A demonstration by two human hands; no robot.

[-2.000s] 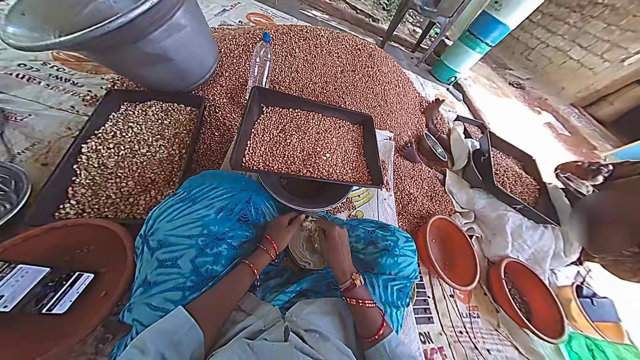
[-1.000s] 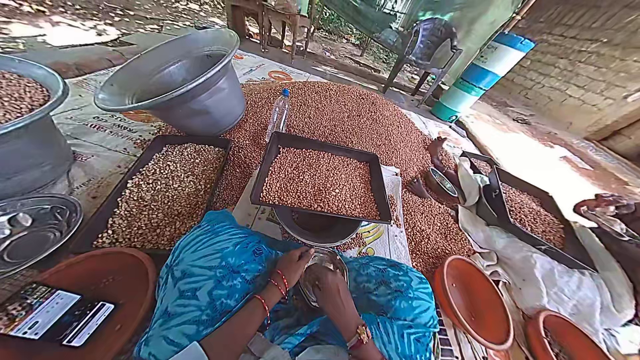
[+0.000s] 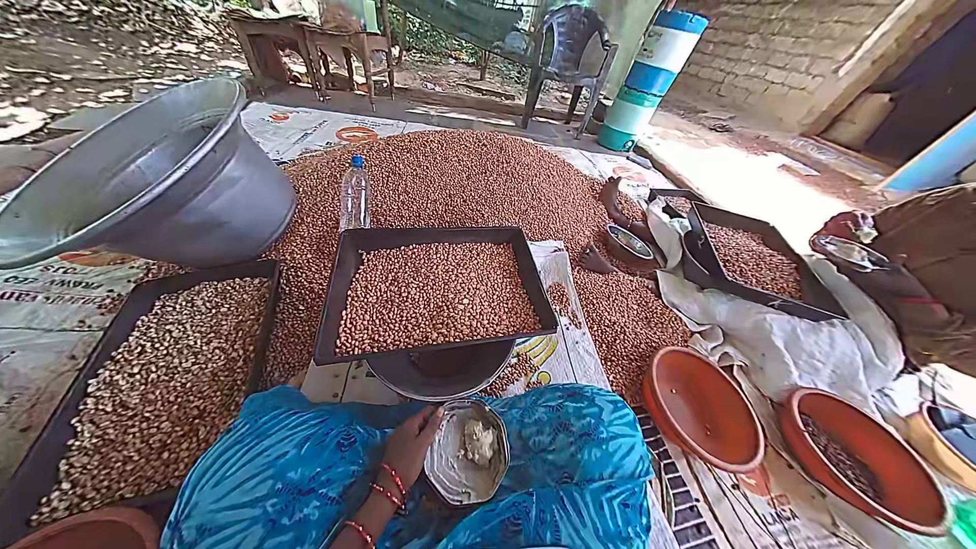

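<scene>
A small metal bowl [image 3: 467,451] with a lump of pale paste [image 3: 479,444] in it rests at my lap, tilted. My left hand [image 3: 415,441], with red bead bangles on its wrist, grips the bowl's left rim. My right hand is out of view. Beyond the bowl, a black tray [image 3: 329,335] of reddish-brown nuts or seeds stands on top of a dark round basin [image 3: 442,389]. On the left lies another black tray [image 3: 267,305], filled with paler pieces.
A large heap of brown nuts or seeds [image 3: 473,168] spreads behind the tray, with a plastic bottle [image 3: 356,194] at its edge. A big metal tub [image 3: 213,191] leans at left. Orange basins [image 3: 705,408] stand at right. A co-worker's hand [image 3: 846,226] is near a tray [image 3: 823,306].
Both hands were at the small bowl before; now my left hand alone holds it and my right hand has left the view. The bowl's inside and the paste now show plainly.
</scene>
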